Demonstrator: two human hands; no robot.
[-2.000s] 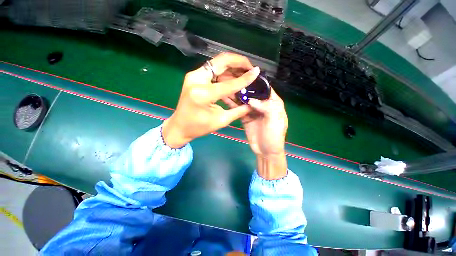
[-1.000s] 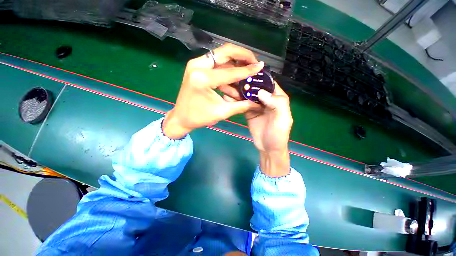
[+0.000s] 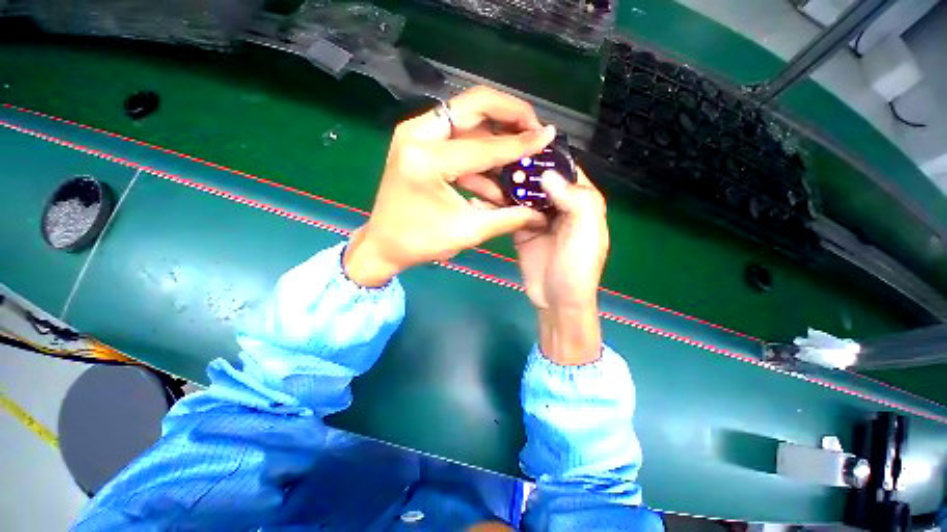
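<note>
A round black smartwatch head (image 3: 528, 179) is held above the green belt, its lit face showing a list of small coloured icons with white text. My left hand (image 3: 431, 187) holds it from the left, with fingertips at its top and bottom rim and a ring on one finger. My right hand (image 3: 566, 239) is on its right side, with the thumb on the screen's lower right. Its back and the fingers behind it are hidden.
A clear blister tray (image 3: 706, 145) with several black units lies behind at the right. Loose black units lie on the belt at left (image 3: 141, 104) and right (image 3: 759, 275). A round dish (image 3: 78, 213) of silvery bits sits at far left. Crinkled clear plastic (image 3: 343, 47) lies at the back.
The screen has gone from a darker view with few icons to a list of icons. The scene has shifted slightly right in the picture. Both hands keep their hold.
</note>
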